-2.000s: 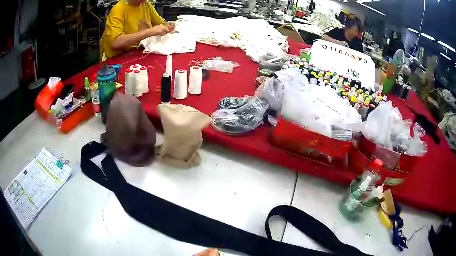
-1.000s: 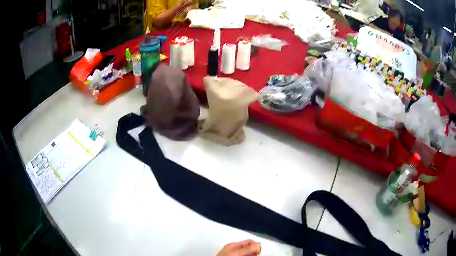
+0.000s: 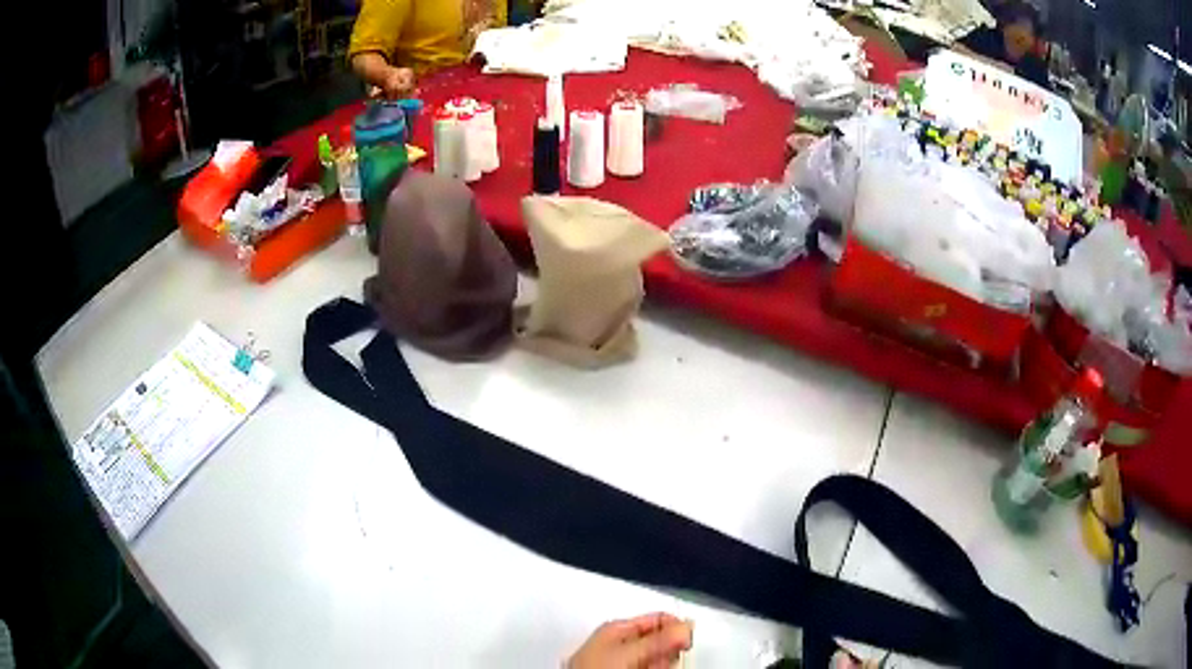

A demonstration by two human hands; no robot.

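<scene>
A long navy-black sash lies across the white table, with a folded loop at its left end and another loop at the lower right, where it runs out of the picture. My left hand is cut off by the bottom edge, just below the sash, with fingers bent together. Whether it holds anything is unclear. A small skin-coloured patch at the bottom edge beside the sash's loop may be my right hand; its grip is hidden.
Brown and beige cloth-covered lumps stand behind the sash. Written papers lie left. An orange tray, thread cones, red boxes and a green bottle stand beyond. A person in yellow sits across.
The view has shifted, so the table's things appear farther right and higher than at first. More of my left hand shows, and a skin-coloured patch has appeared by the loop. The sash keeps its layout.
</scene>
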